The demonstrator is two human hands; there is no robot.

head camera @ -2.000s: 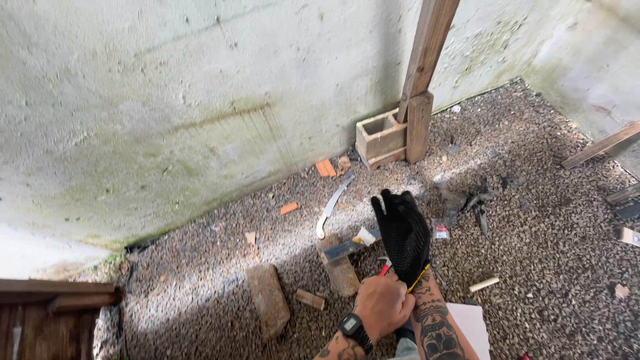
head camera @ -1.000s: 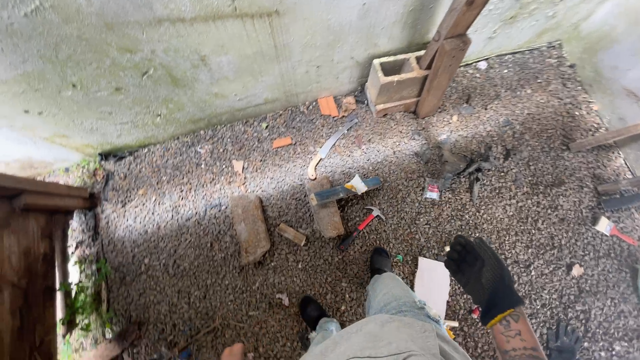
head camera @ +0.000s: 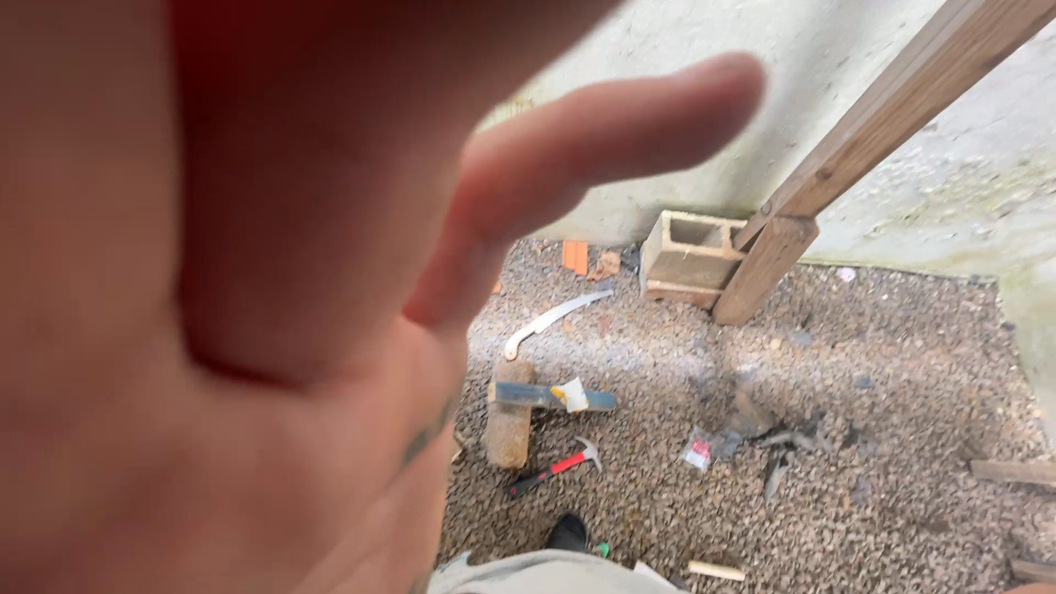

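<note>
My left hand, bare and blurred, fills the left side very close to the camera. One digit stretches right, apart from the rest, and I see nothing held. My right hand is not in view; a sliver of skin shows at the lower right corner. On the gravel lie a claw hammer with a red and black handle, and a curved pruning saw with a pale handle. A blue-grey flat bar lies across a worn block, with a white and yellow scrap on it.
A hollow concrete block stands by the wall beside a slanting wooden post. Orange tile pieces, a small clear packet and a wood offcut lie on the gravel. Timber ends reach in at right.
My bare left hand has risen close to the camera. The black-gloved right hand, seen at the lower right one second ago, has left the view. The view has shifted.
</note>
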